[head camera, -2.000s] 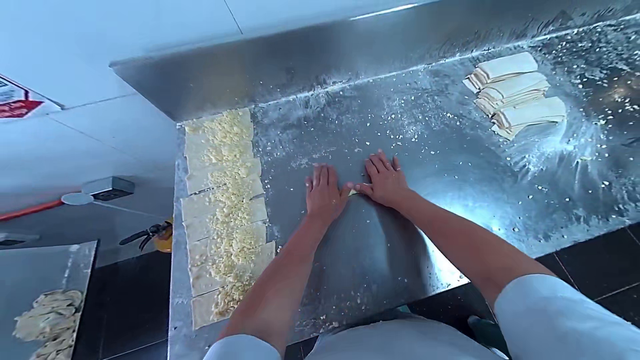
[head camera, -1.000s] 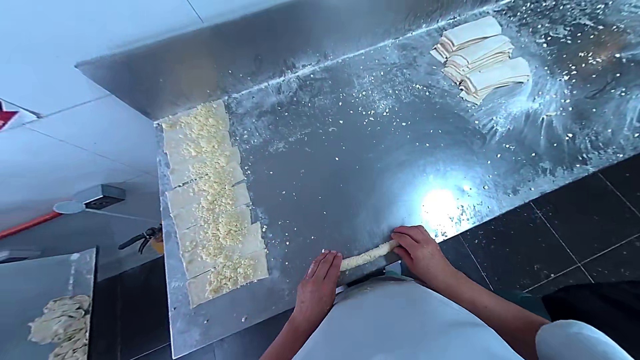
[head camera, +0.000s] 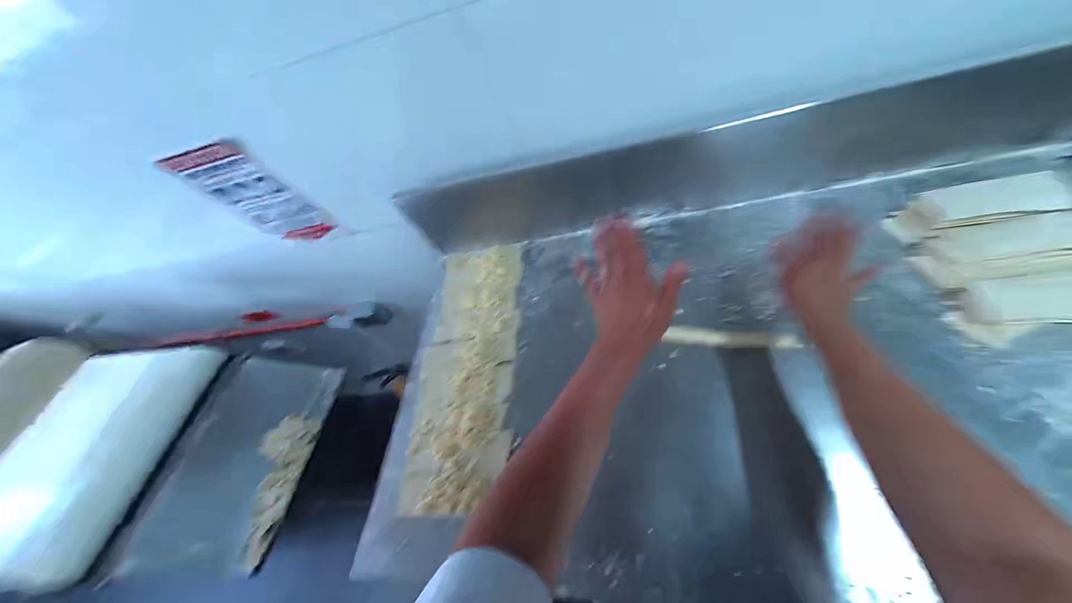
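A thin dough rope (head camera: 724, 337) lies crosswise on the steel table, near my wrists. Beyond it, my left hand (head camera: 630, 280) is spread over the steel with its fingers pointing at the backsplash. My right hand (head camera: 816, 255), blurred, is stretched out beyond the rope's right end; its fingers look spread. Whether the palms or forearms touch the rope cannot be told. Left of my hands runs a column of flat dough sheets (head camera: 427, 377) with pale crumbly filling (head camera: 476, 377) along it. Stacked folded dough pieces (head camera: 1005, 251) lie at the right edge of the view.
A steel backsplash (head camera: 586, 188) rises behind the floured table (head camera: 662, 502). To the left, a lower metal surface (head camera: 201, 435) holds more dough pieces (head camera: 289, 452), beside a large white rounded object (head camera: 109, 419). A printed sign (head camera: 251, 191) is on the wall.
Both hands have moved from the table's front edge, where they held the ends of the dough rope, out toward the backsplash. The rope now lies farther from that edge. The view has shifted strongly.
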